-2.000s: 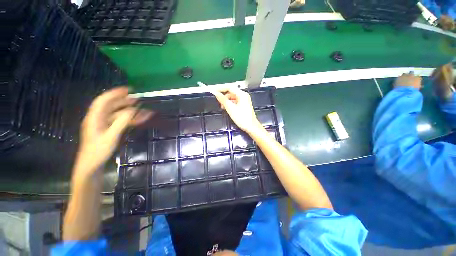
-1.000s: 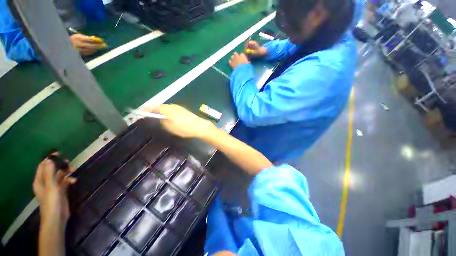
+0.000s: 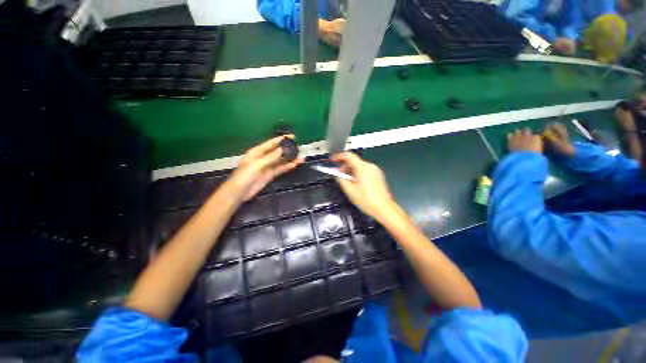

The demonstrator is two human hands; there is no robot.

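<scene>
My left hand (image 3: 261, 167) holds a round black component (image 3: 288, 148) between its fingertips, above the far edge of the blister tray. My right hand (image 3: 365, 186) grips a slim white hand tool (image 3: 331, 171), its tip pointing left toward the component, a small gap apart. The shiny black blister tray (image 3: 264, 274) with square pockets lies in front of me, below both hands. The pockets that show hold no component; my forearms hide part of the tray.
A tall dark tray stack (image 3: 64, 191) stands at left. An upright post (image 3: 352, 78) rises just beyond my hands. Black parts (image 3: 413, 104) dot the green conveyor belt (image 3: 382, 120). Other trays (image 3: 157, 59) lie across it. A small yellow-white item (image 3: 483, 190) and a person's blue sleeve (image 3: 528, 191) are at right.
The view has swung back left from the coworker and floor. My left hand has come in from the far left with the component, now close to the tool in my right hand.
</scene>
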